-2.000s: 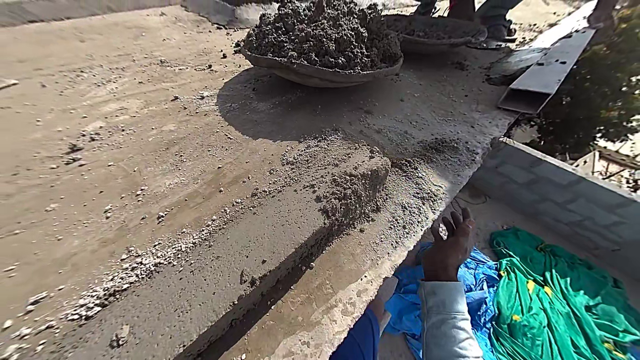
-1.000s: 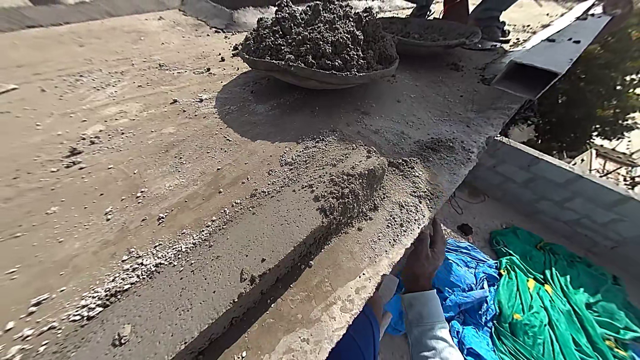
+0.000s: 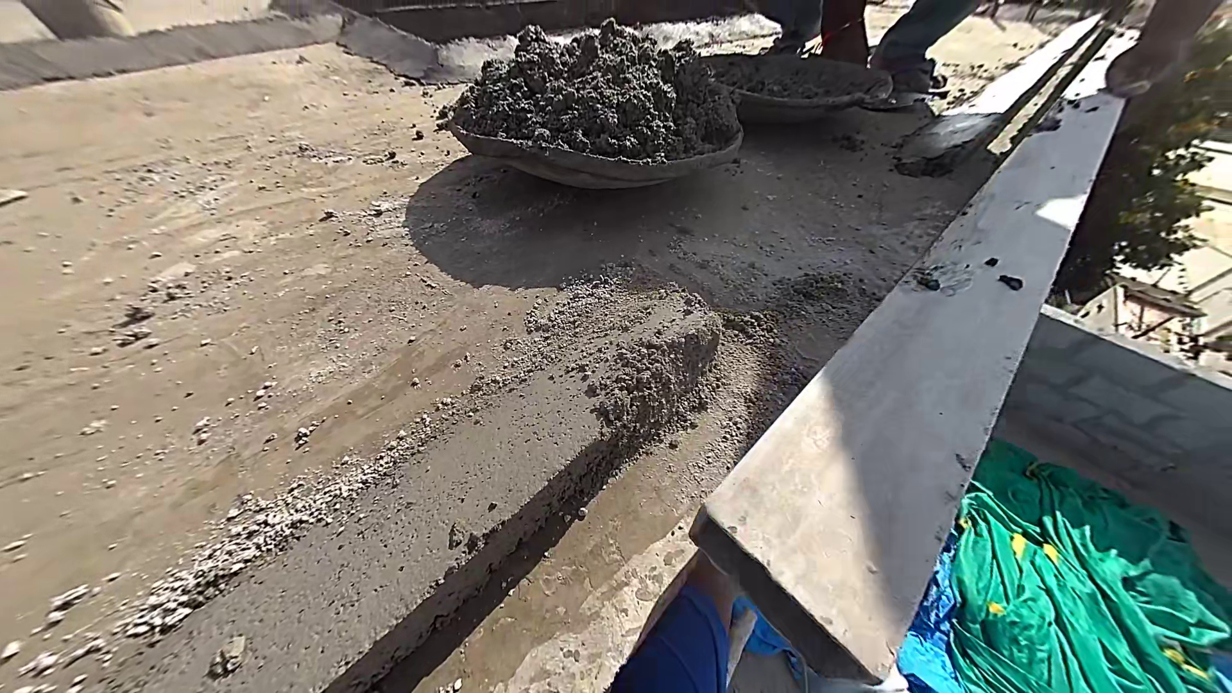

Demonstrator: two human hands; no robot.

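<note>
Neither of my hands can be made out. A long pale rectangular box-section bar (image 3: 895,395) lies along the slab's right edge, its near end close to me and its far end by another person's hand (image 3: 1145,67) at the top right. Beneath the near end show blue cloth (image 3: 679,647) and a little skin, body part unclear. Left of the bar, a raised strip of grey mortar (image 3: 452,491) runs diagonally, crumbly at its far end. A shallow pan (image 3: 597,171) heaped with dark wet mortar (image 3: 602,96) stands beyond it.
A second pan (image 3: 818,96) of mortar sits behind the first, near another person's legs (image 3: 914,43). Loose crumbs lie on the slab (image 3: 241,241). Past the right edge, lower down, are green cloth (image 3: 1049,577), a blue sheet (image 3: 938,616) and a block wall (image 3: 1116,385).
The bar has come toward me along the slab edge; its near end was far off at the upper right. My hand, earlier at the slab's edge, no longer shows.
</note>
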